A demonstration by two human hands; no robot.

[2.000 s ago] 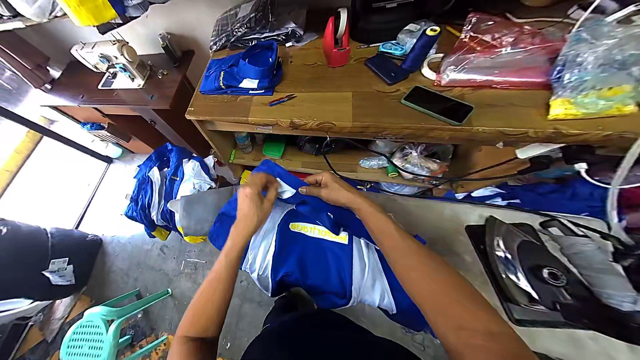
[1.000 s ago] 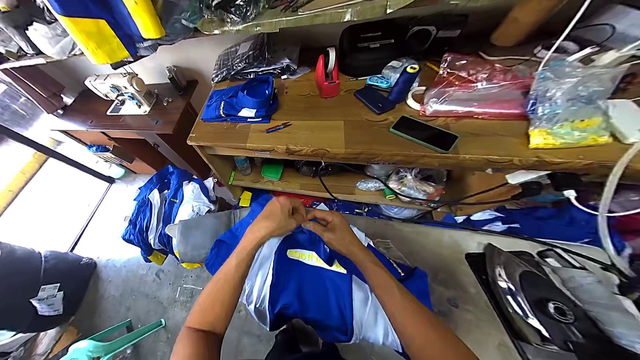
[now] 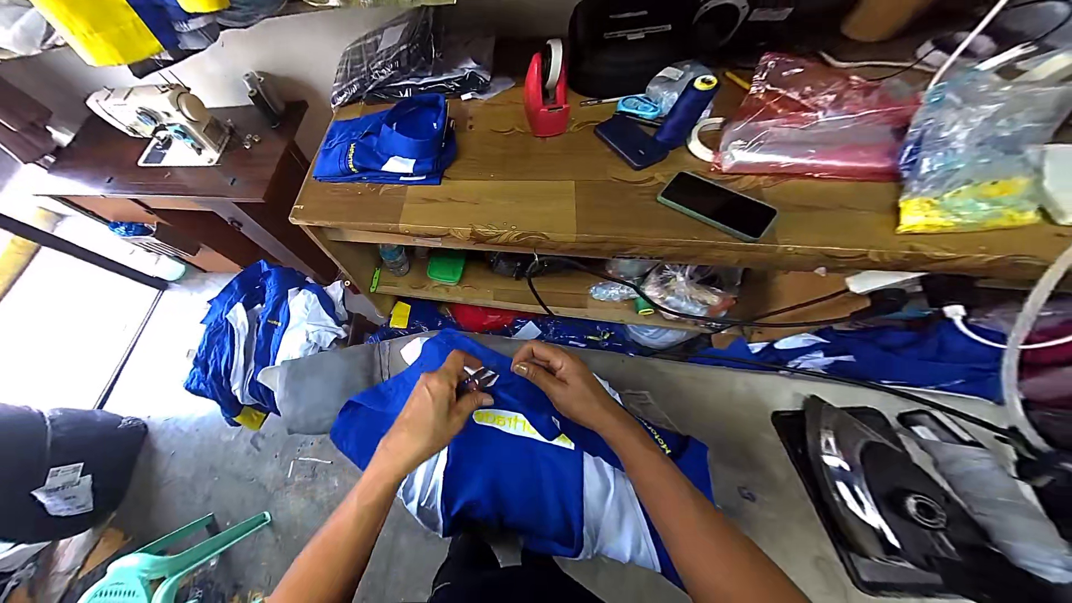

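A blue and white shirt (image 3: 519, 486) with yellow lettering lies spread over the end of a grey padded board, close to my body. My left hand (image 3: 435, 410) is closed on a small metal tool (image 3: 479, 378), perhaps thread snips, whose tip points up and right above the shirt's blue cloth. Just to the right, my right hand (image 3: 559, 381) has thumb and forefinger pinched together at the collar area; whether cloth or thread is between them is too small to tell.
A clothes iron (image 3: 871, 494) rests on a dark pad at the right. Behind the board stands a wooden table (image 3: 502, 209) bearing a folded blue shirt (image 3: 389, 142), a red tape dispenser (image 3: 546, 96) and a phone (image 3: 718, 205). More shirts (image 3: 260, 335) hang at the board's left end; a green plastic chair (image 3: 159, 565) stands lower left.
My hands were close together at the collar; now they are apart, and the metal tool shows in my left hand. The shirt's collar part has shifted beneath them.
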